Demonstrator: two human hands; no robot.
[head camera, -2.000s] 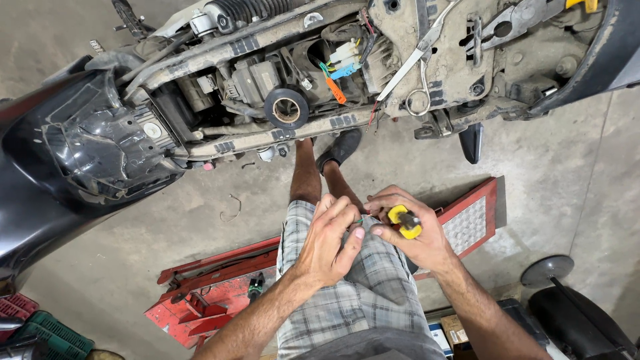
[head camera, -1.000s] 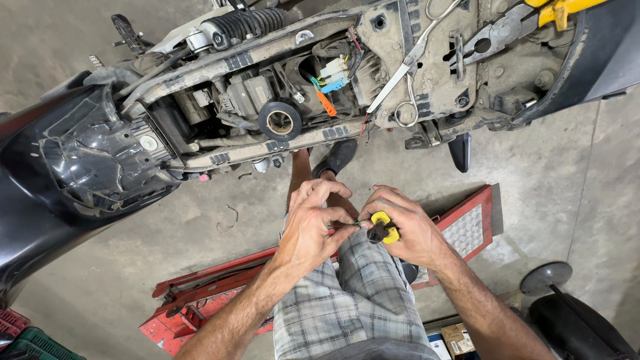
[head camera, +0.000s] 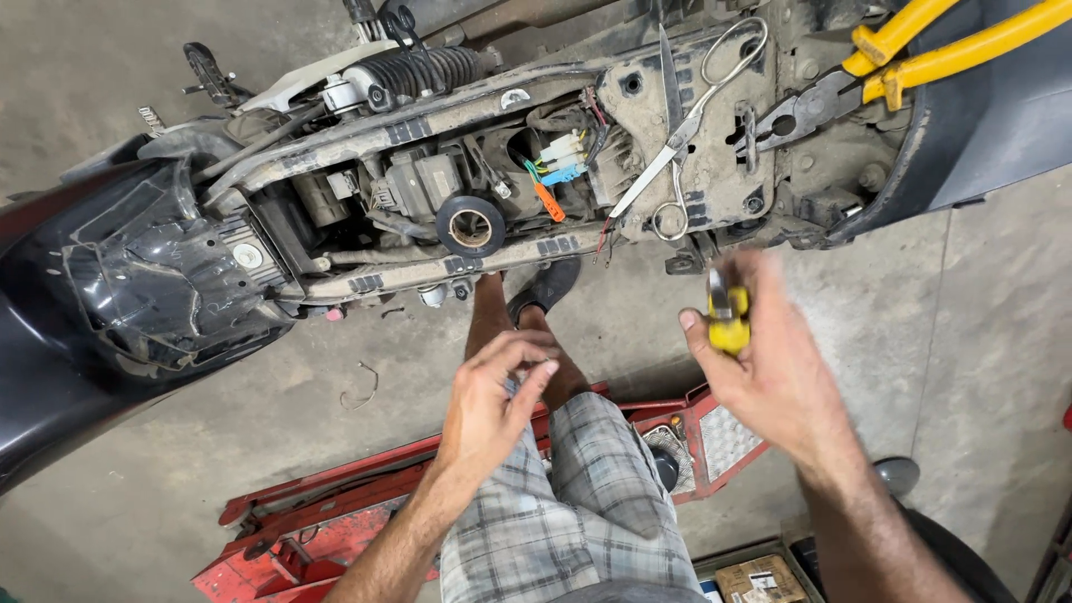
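Note:
My left hand (head camera: 494, 402) is over my lap, thumb and fingertips pinched together; a tiny item seems to be between them, too small to name. My right hand (head camera: 766, 360) is raised near the motorcycle frame (head camera: 536, 251), holding a small yellow-handled cutting tool (head camera: 727, 314) with its metal jaws pointing up; the hand is blurred. Open scissors (head camera: 682, 134) lie on the frame's metal plate. Combination pliers (head camera: 812, 105) with yellow handles rest to their right. A roll of black tape (head camera: 471, 227) sits on the frame rail, left of white and blue connectors (head camera: 563, 163) and an orange connector (head camera: 549, 203).
A red metal motorcycle lift (head camera: 335, 519) stands behind my legs. A cardboard box (head camera: 758, 579) is in a tray at the lower right, near a round black object (head camera: 896, 476). A thin wire piece (head camera: 360, 389) lies on the concrete floor.
My hands, close together before, have moved apart. The right one has gone to the right and up with the yellow-handled tool, while the left one keeps its pinch.

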